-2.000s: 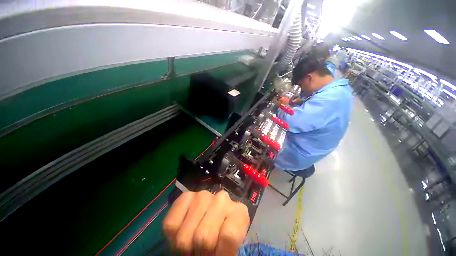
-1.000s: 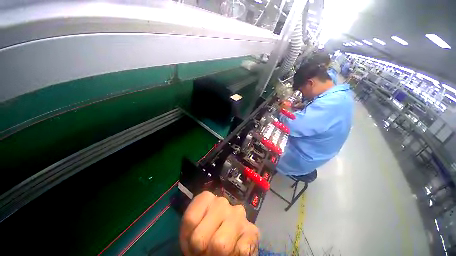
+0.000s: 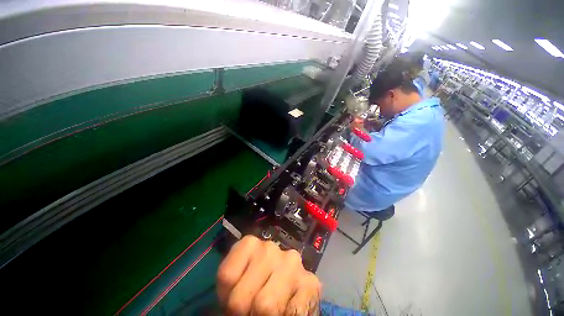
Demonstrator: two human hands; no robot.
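My right hand (image 3: 269,279) is at the bottom centre, bare, with its fingers curled and knuckles up. It lies over the near end of a row of black test fixtures (image 3: 294,213). Whether it grips anything is hidden by the fingers. Beyond it, a red toggle clamp handle (image 3: 321,215) lies over the fixture, with a small red digital display (image 3: 318,242) beside it. More red handles (image 3: 341,176) follow along the row. A blue sleeve (image 3: 337,309) shows at the bottom edge. My left hand is out of the picture.
A dark green belt (image 3: 142,228) runs at the left, with a metal rail (image 3: 123,185) behind it. A black box (image 3: 266,120) stands beyond the fixtures. A person in a blue smock (image 3: 402,154) sits on a stool at the row's far right. A grey floor (image 3: 427,247) lies at right.
My right hand has shifted slightly right since the oldest frame and stays curled at the near end of the row. The view has shifted slightly.
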